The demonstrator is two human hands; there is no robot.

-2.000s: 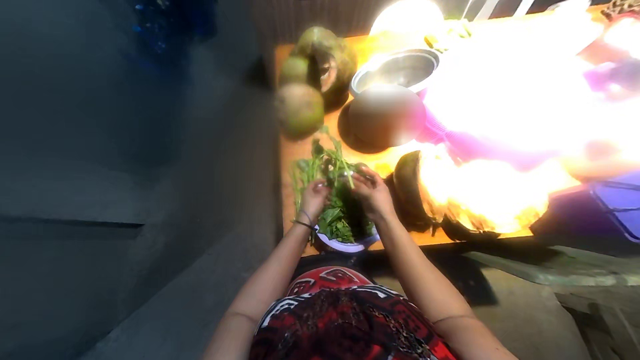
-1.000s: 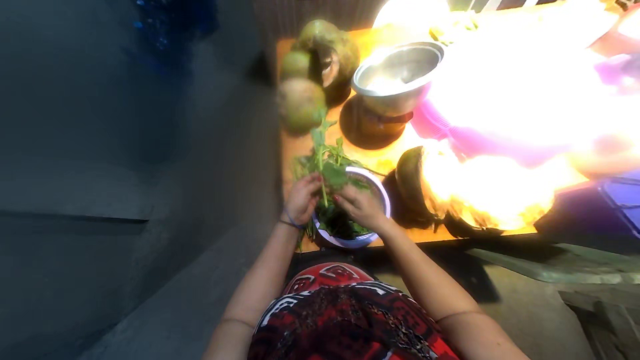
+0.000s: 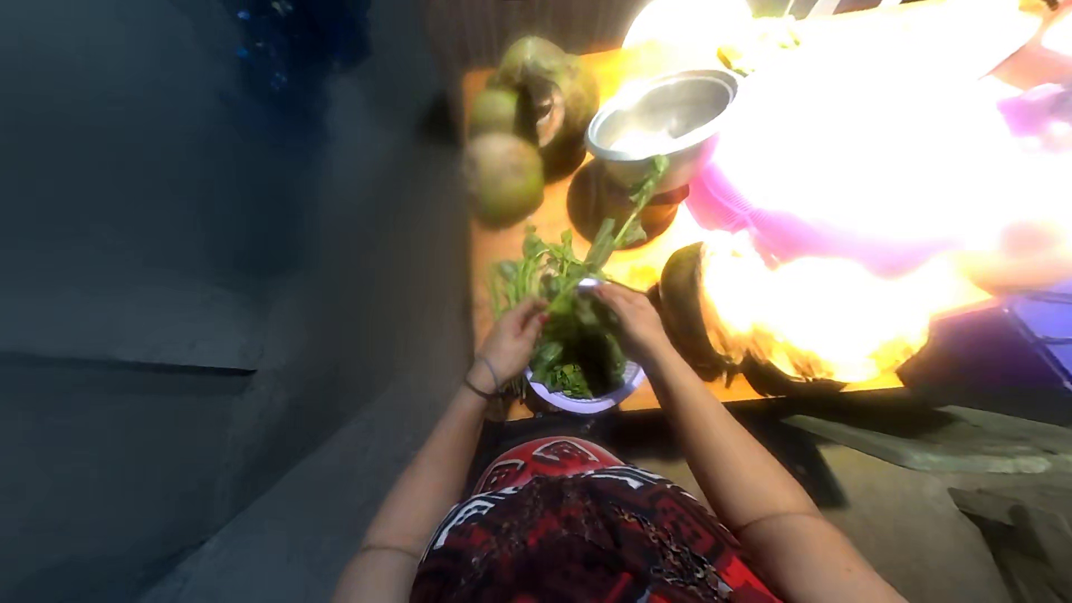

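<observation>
A pale purple plastic basket [image 3: 588, 405] holds green leaves [image 3: 569, 381] at the table's near edge. Over its left side, my left hand [image 3: 512, 335] has its fingertips closed on leafy green stems [image 3: 557, 297]. My right hand [image 3: 632, 318] is at the basket's upper right; its fingers are bent by the greens, and whether they grip a stem is unclear. One long leafy stem [image 3: 624, 230] slants up and right past the right fingertips. More stems lie beyond the basket, on the left.
Green coconuts [image 3: 505, 180] sit at the table's left edge. A metal bowl [image 3: 662, 117] stands tilted on a brown rounded object [image 3: 599, 201]. Right of my hand lie cut husks [image 3: 687, 301] and a pink basket [image 3: 737, 205], partly lost in glare. A wooden bench [image 3: 930, 444] is lower right.
My hands have moved apart, the right one toward the basket's upper right. The upright stem seen between them one second ago is gone from there; a long stem now slants up to the right.
</observation>
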